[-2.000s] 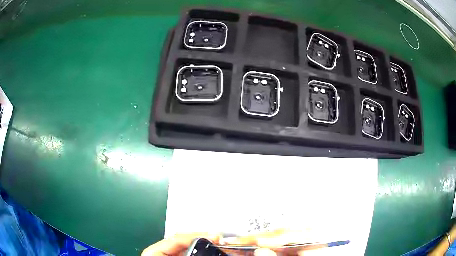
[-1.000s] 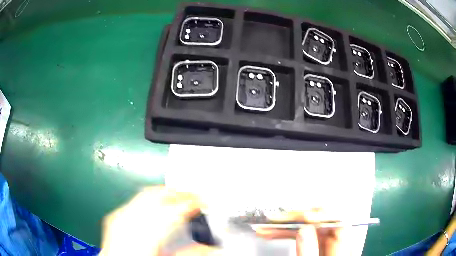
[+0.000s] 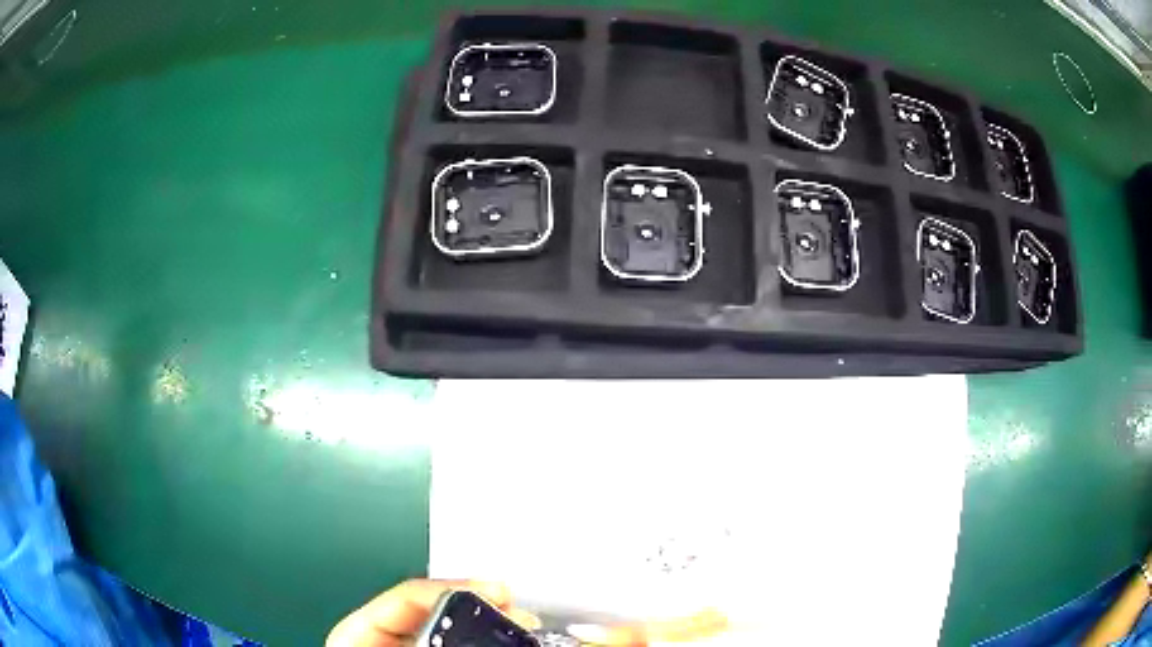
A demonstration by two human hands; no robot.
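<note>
My left hand is at the bottom edge, partly cut off, and holds a dark smartwatch housing with a bright rim. My right hand is just right of it, washed out by glare and cut off by the edge. Its fingertips are close to the housing's right side, and whatever they hold cannot be made out. A small cluster of tiny parts lies on the white paper sheet above the hands.
A thick black foam tray with ten pockets lies beyond the paper on the green bench. Nine pockets hold housings; one back-row pocket is empty. Blue clothing shows at lower left. Another person's arm is at the lower right edge.
Both hands moved up over the paper in a blur, then back down to the bottom edge. The long thin tool seen earlier at the right hand no longer shows. The tiny-part cluster looks smaller.
</note>
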